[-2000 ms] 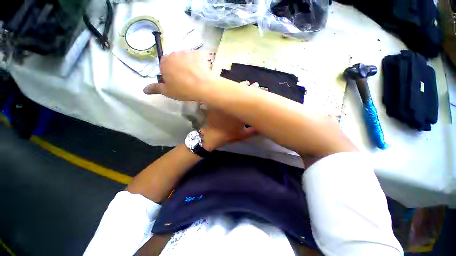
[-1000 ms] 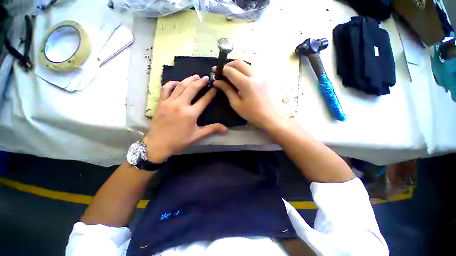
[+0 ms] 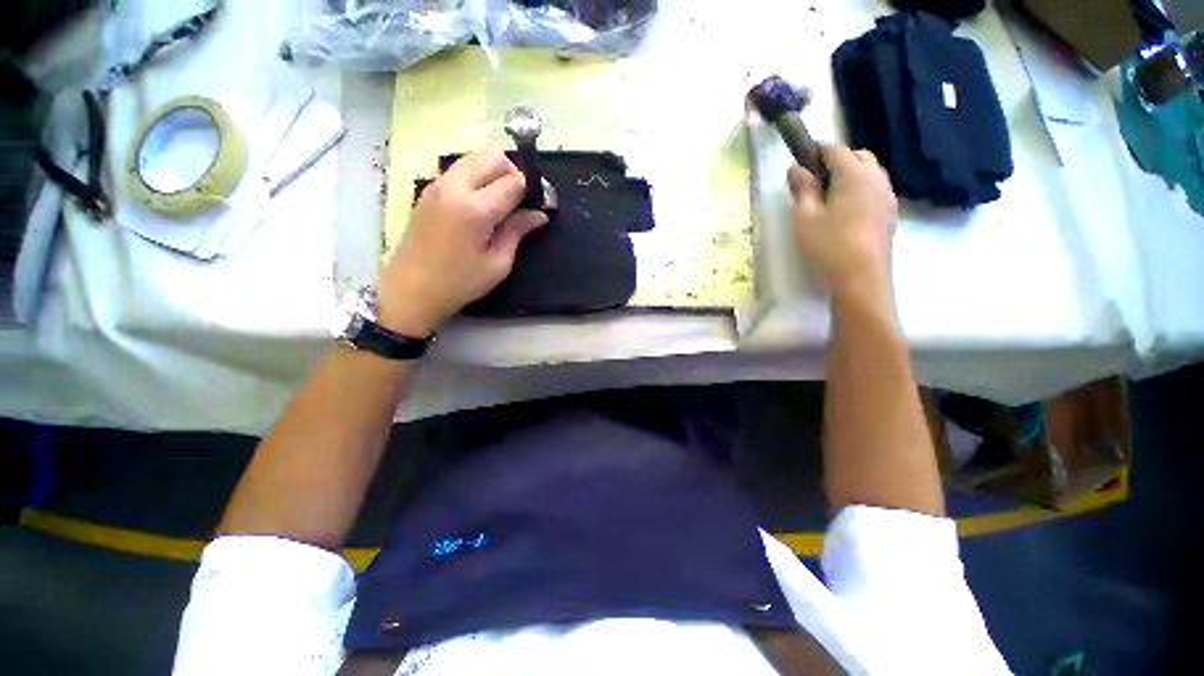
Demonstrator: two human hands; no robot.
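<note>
A black fabric panel (image 3: 581, 258) lies on the pale yellow work board (image 3: 700, 251). My left hand (image 3: 462, 238), with a watch on its wrist, is closed around a dark setting punch (image 3: 531, 156), which stands upright on the panel with its silvery end up. The punch's lower end rests near my fingertips; any fitting under it is hidden. My right hand (image 3: 845, 218) grips the hammer (image 3: 800, 132) by its handle, to the right of the board, with the dark head pointing away from me. My fingers cover most of the handle.
A masking tape roll (image 3: 189, 156) lies on white cards (image 3: 310, 143) at the left, beside dark pliers (image 3: 77, 165). Clear plastic bags (image 3: 396, 33) are behind the board. A black panel stack (image 3: 924, 112) is right of the hammer. An open box (image 3: 1056, 456) is below the table at the right.
My right hand has left the punch, moved right and taken hold of the hammer. My left hand has gone from lying on the panel to holding the punch.
</note>
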